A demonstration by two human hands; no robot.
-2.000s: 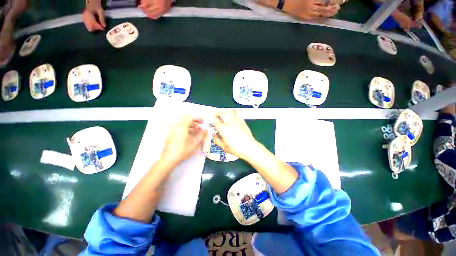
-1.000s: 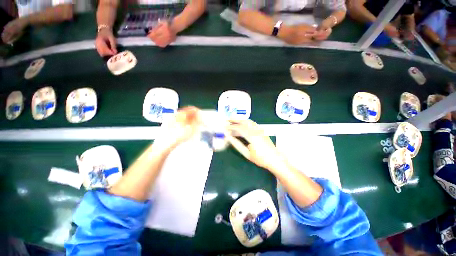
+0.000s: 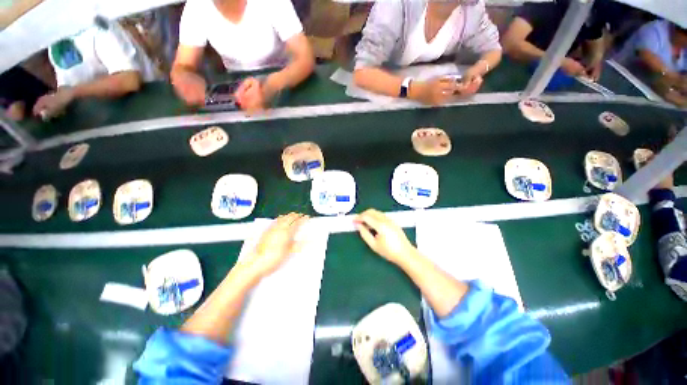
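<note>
My left hand (image 3: 279,241) is at the pale rail, slightly blurred, fingers spread, holding nothing visible. My right hand (image 3: 386,239) is at the rail to its right, fingers loosely bent, with nothing visible in it. Beyond the hands, a cream housing with blue parts (image 3: 303,162) lies on the belt, close behind another housing half (image 3: 334,192). Neither hand touches them. A third housing half (image 3: 390,344) lies on the bench nearest me, and a fourth (image 3: 174,282) lies at left beside a white strip (image 3: 124,295).
White sheets (image 3: 282,323) lie under my left forearm and near my right arm (image 3: 474,263). Two housings overlap at right (image 3: 611,261) beside small white rings (image 3: 586,230). More housings and covers (image 3: 432,141) lie on the belt. A slanted post (image 3: 654,173) stands at right. People sit opposite.
The housing between my hands has moved forward onto the belt and is let go. My hands are now apart and empty. The camera view has tilted up, showing more of the people opposite.
</note>
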